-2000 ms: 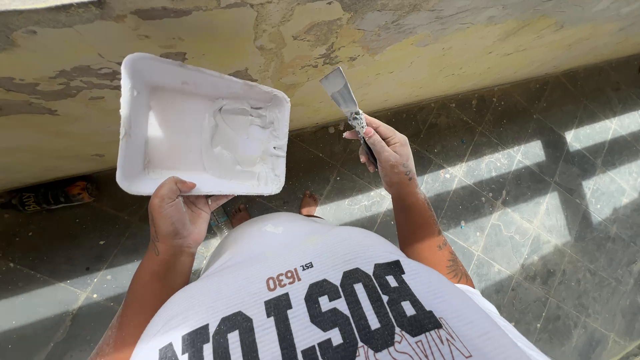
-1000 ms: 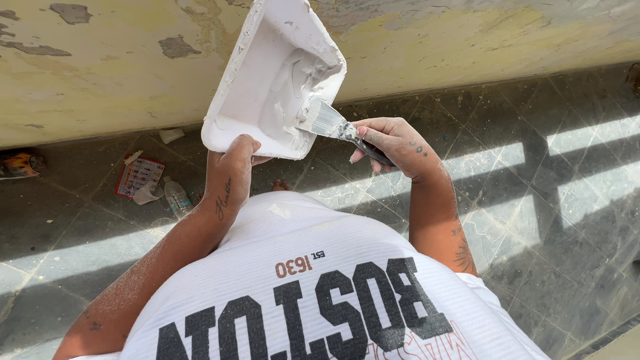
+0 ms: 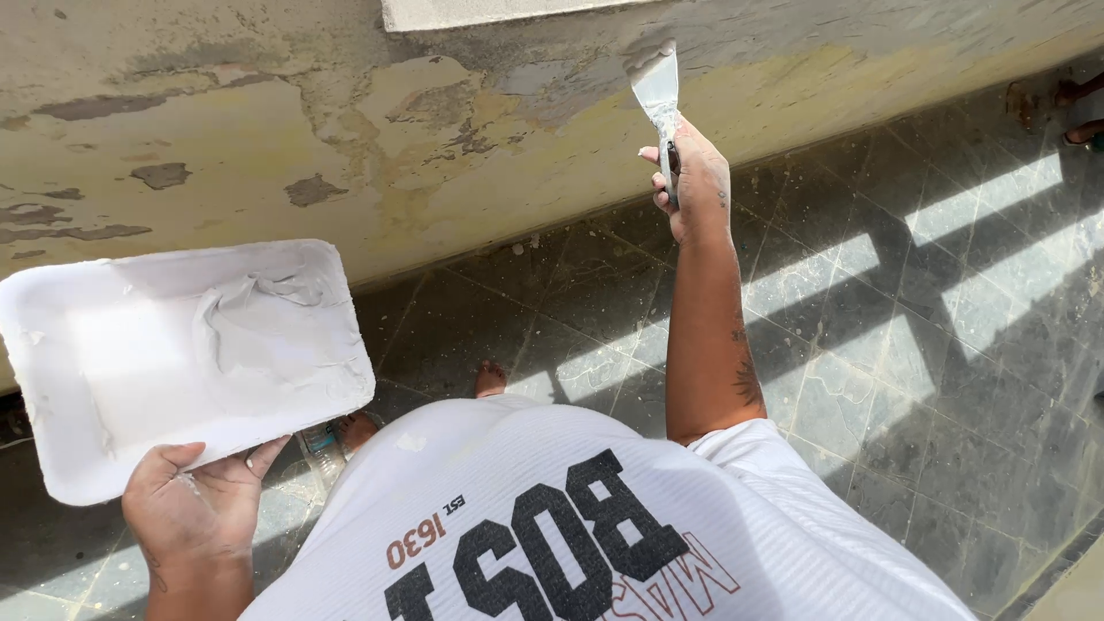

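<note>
My left hand grips the near edge of a white plastic tray at the left. Grey-white filler paste lies smeared over the tray's right part. In my right hand, out toward the wall, is a putty knife with its blade pointing away from me. Paste coats the blade's tip, which is at the wall's upper part; whether it touches the surface I cannot tell. White smears mark the fingers of both hands.
A wall with peeling yellowish paint and grey patches runs across the top, below a pale ledge. Dark floor tiles carry bands of sunlight. A clear plastic bottle stands near my feet. Another person's foot shows at far right.
My right hand has moved the putty knife from inside the tray out to the wall. The tray, tilted a second ago, is now flatter and farther left in my left hand.
</note>
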